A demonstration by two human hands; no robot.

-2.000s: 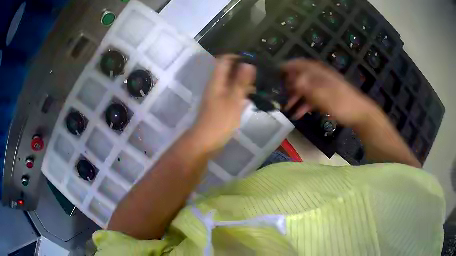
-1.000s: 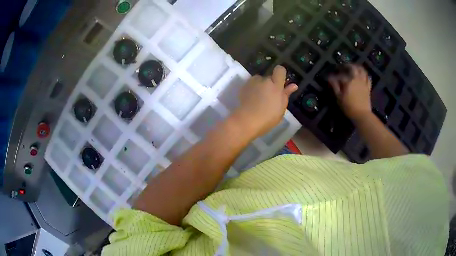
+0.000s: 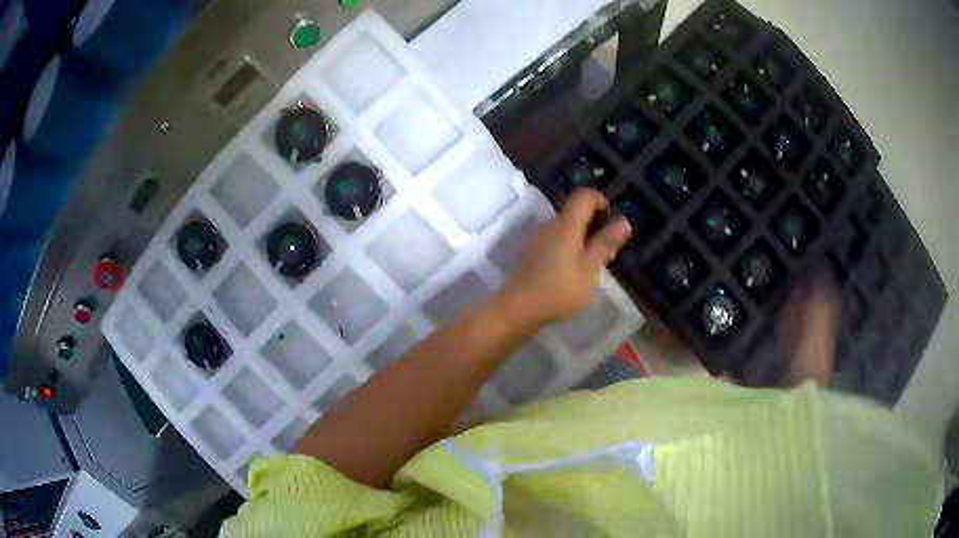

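Note:
The white foam tray (image 3: 244,189) lies tilted against the machine; several round black parts (image 3: 353,190) sit in its upper-left pockets, and its other visible pockets are empty. The black tray (image 3: 702,250) at the right holds many similar parts in its pockets; one near its lower edge looks silvery (image 3: 718,312). My left hand (image 3: 563,257) is at the black tray's left edge, thumb and fingers pinched on a dark round part, mostly hidden by the fingers. My right hand (image 3: 810,324) is blurred over the black tray's lower right; its fingers and any hold are unclear.
A metal control panel (image 3: 189,137) runs along the left, with a green button (image 3: 305,33), a red knob (image 3: 107,273) and smaller buttons. A dark metal-edged frame (image 3: 568,63) stands behind the trays. A pale floor is at the right.
My left hand stays by the black tray's left edge, slightly lower. My right hand has moved down and right, uncovering filled pockets. Both trays appear shifted lower and rightward in view.

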